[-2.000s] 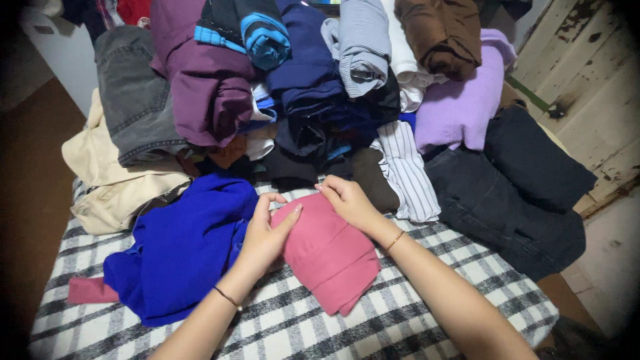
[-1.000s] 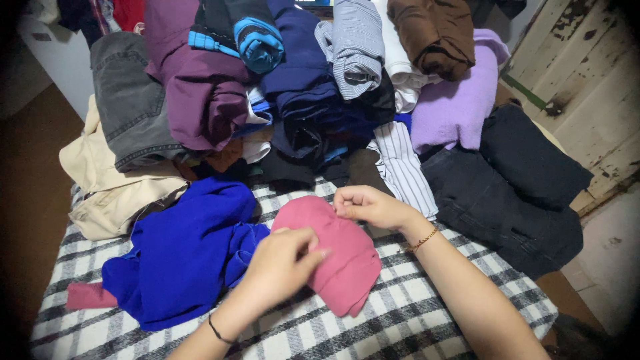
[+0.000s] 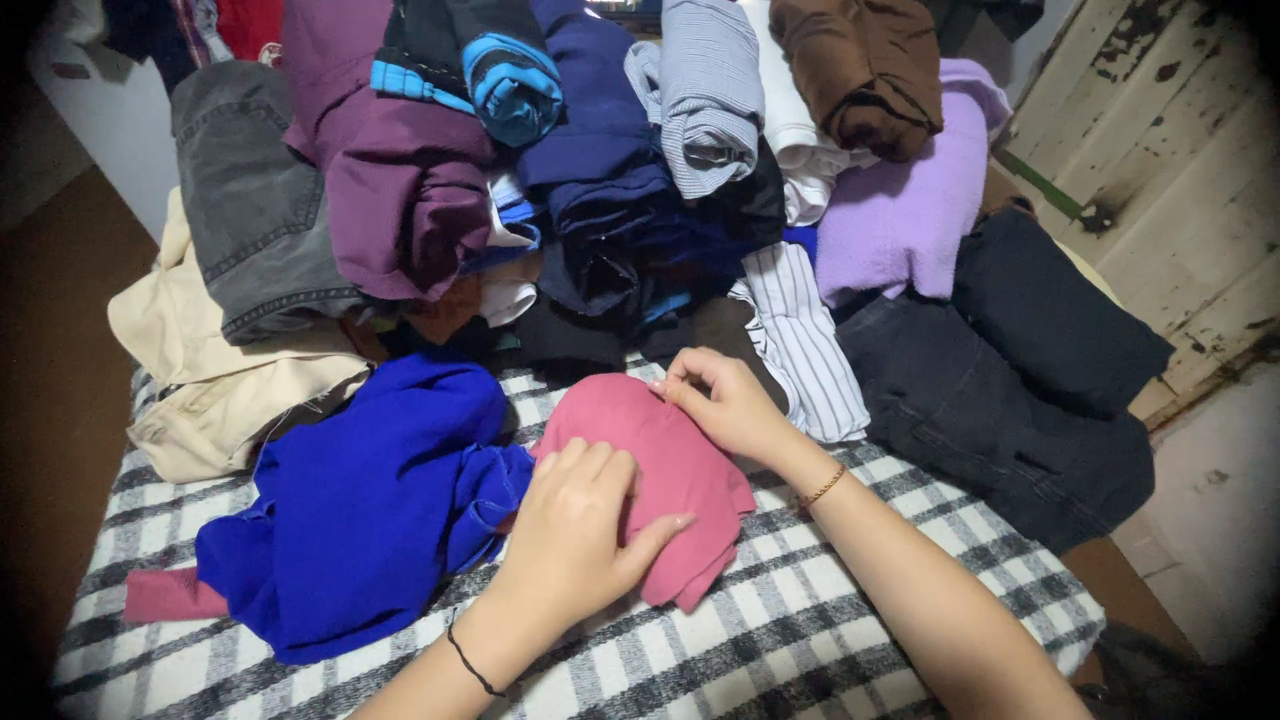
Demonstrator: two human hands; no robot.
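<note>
A folded pink cloth garment (image 3: pixel 650 450) lies on a black-and-white checked blanket (image 3: pixel 820 610). On its left side rests my left hand (image 3: pixel 585 520), palm down, with the thumb spread across the cloth and the other fingertips partly bent. My right hand (image 3: pixel 725 405) pinches the garment's upper right edge between thumb and fingers. Just left of the pink garment is a crumpled royal-blue garment (image 3: pixel 350 510), and a strip of pink cloth (image 3: pixel 175 596) sticks out from under its left side.
Behind the hands rises a heap of rolled and folded clothes: grey jeans (image 3: pixel 260 200), a purple garment (image 3: pixel 400 190), a navy one (image 3: pixel 590 140), a brown roll (image 3: pixel 860 70), and lilac fabric (image 3: pixel 900 210). Cream cloth (image 3: pixel 230 390) lies left, black denim (image 3: pixel 1010 430) right.
My left hand has moved from the pink garment's upper left edge down onto its left side. My right hand stays near the upper edge.
</note>
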